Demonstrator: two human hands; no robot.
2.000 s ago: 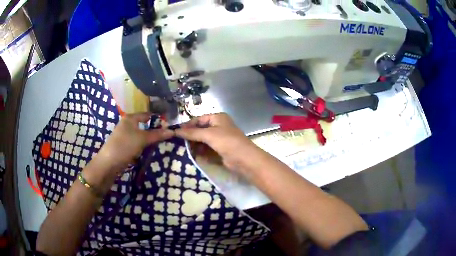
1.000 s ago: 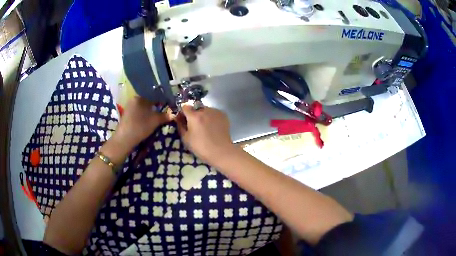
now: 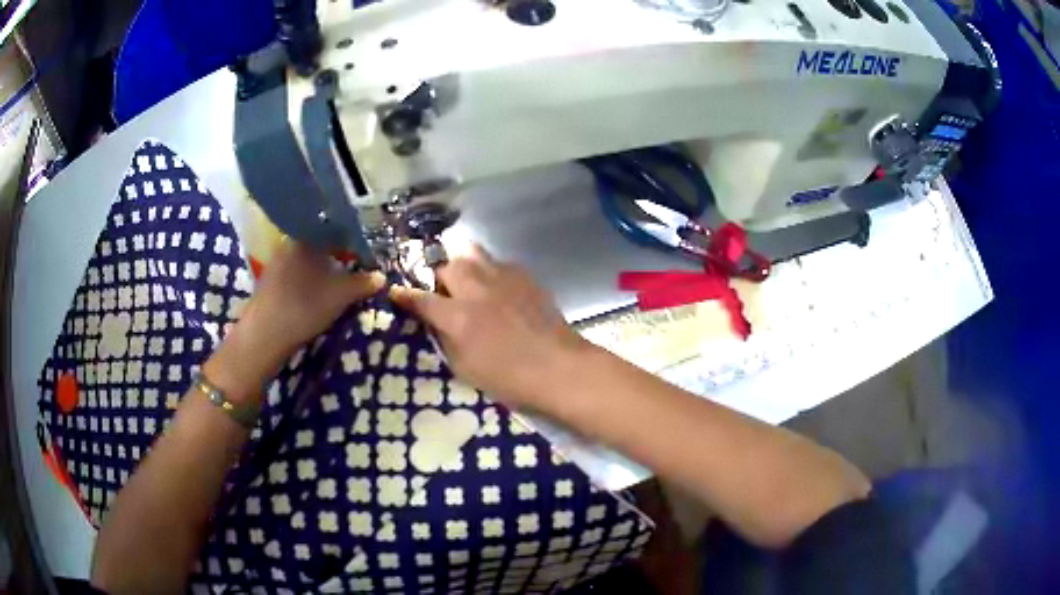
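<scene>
The navy patterned fabric piece (image 3: 465,488) with cream clover shapes lies across the table's left and hangs over its front edge. An orange-red spot and strip show at its left side. My left hand (image 3: 305,296) holds its upper edge just below the grey end of the white sewing machine (image 3: 604,93). My right hand (image 3: 494,325) presses the same edge from the right, fingertips close to the left ones. The presser foot (image 3: 413,265) shows as shiny metal above the fingertips. The needle tip and thread cannot be made out.
Dark blue scissors (image 3: 660,215) lie under the machine arm, with a red fabric strip (image 3: 686,288) at their handles. The control panel (image 3: 947,130) is at the machine's right end. Faint scale marks run along the white table's (image 3: 814,378) front. Blue material stands behind.
Since one second ago, the right hand has shifted slightly down from the presser foot and its fingers have spread a little. The left hand stays at the fabric edge. The whole view has shifted slightly.
</scene>
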